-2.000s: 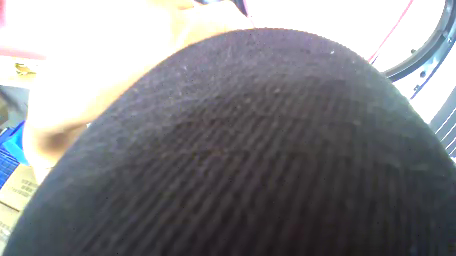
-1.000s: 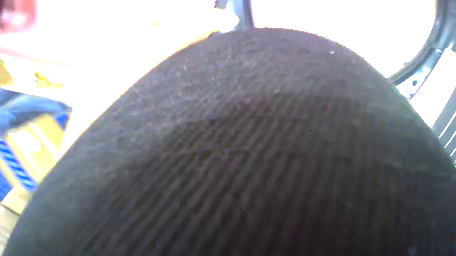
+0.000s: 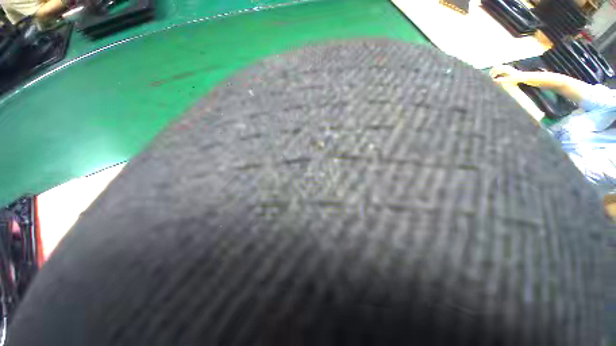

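A dark ribbed fabric shape (image 3: 338, 189), probably a cap brim, blocks the centre and bottom of the head view. Neither of my hands is in view. A shiny green bench (image 3: 88, 125) shows behind the fabric. At the lower left edge lie glossy black parts (image 3: 17, 243), cut off by the picture's edge, beside a white surface with a red edge (image 3: 71, 209). What lies behind the fabric is hidden.
Another person's arm (image 3: 547, 82) in a light blue sleeve reaches over a black part at the right. Stacked black ridged parts (image 3: 571, 57) stand at the upper right. More black parts (image 3: 115, 17) lie at the upper left, near another person's hand (image 3: 50, 9).
The view has swung away from the round black frame and the overexposed arm at the left. The green bench, other black parts and another person now show. My hand is out of view.
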